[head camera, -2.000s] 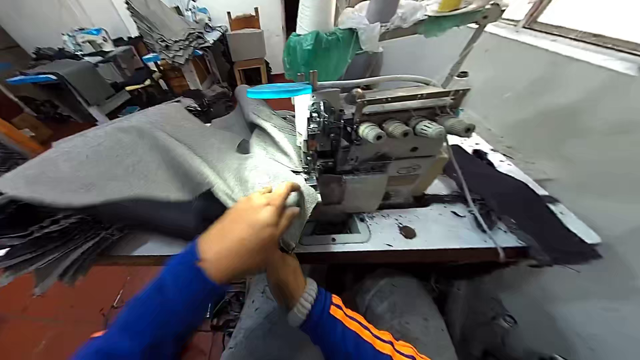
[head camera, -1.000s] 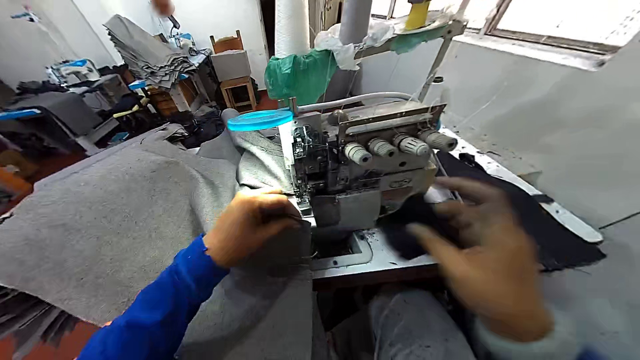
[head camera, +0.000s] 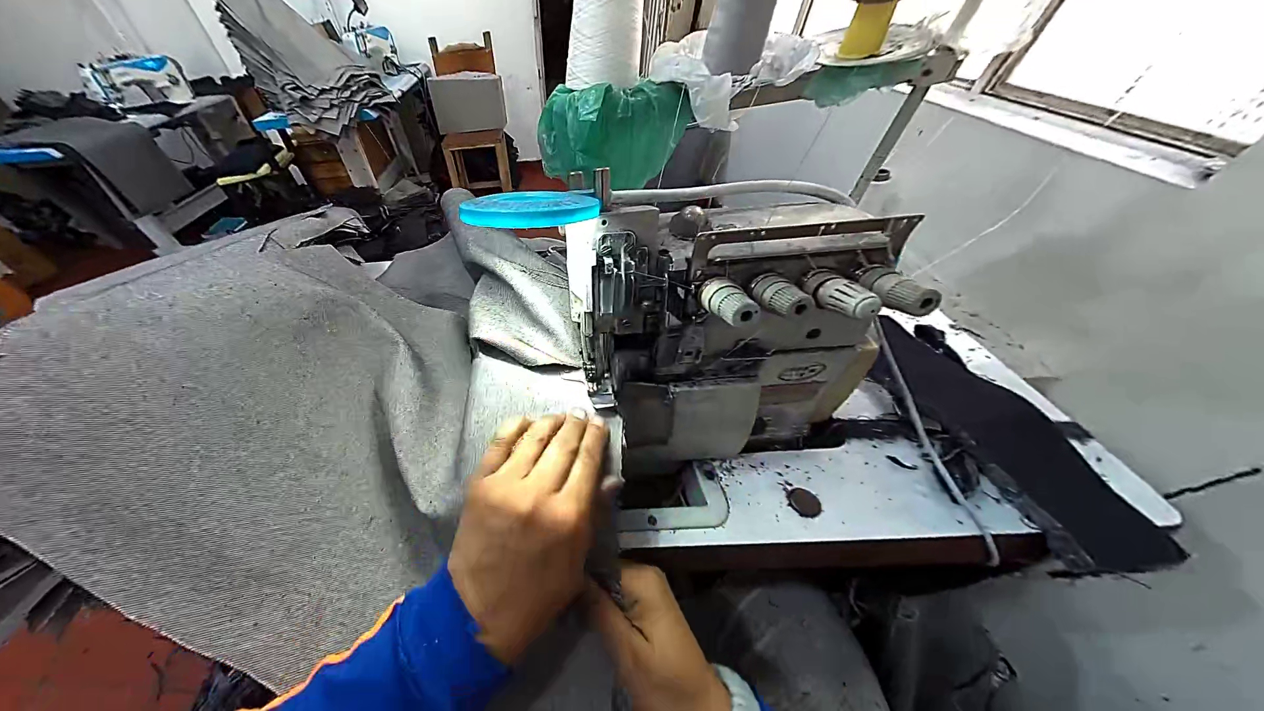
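Observation:
An overlock sewing machine (head camera: 780, 336) stands on a white table, its needle and presser foot area lit brightly. Grey fabric (head camera: 227, 415) spreads over the left side and runs under the presser foot. My left hand (head camera: 533, 513) lies on this fabric just in front of the foot, fingers extended and close together, pressing it down. Below and to the right, my right hand (head camera: 657, 632) holds the fabric's edge at the front of the table; its fingertips are partly hidden by cloth and the left hand.
A strip of dark fabric (head camera: 1027, 444) lies along the table's right side, beside a cable (head camera: 928, 449). Lint dots the white tabletop (head camera: 750, 509). Thread cones (head camera: 604, 44) and green plastic (head camera: 612, 133) are above the machine. A chair (head camera: 469, 109) and other sewing machines stand behind.
My right hand has come back from the machine's right side, where it was blurred beside dark cloth, to the fabric edge below my left hand. My left hand now lies flatter on the fabric.

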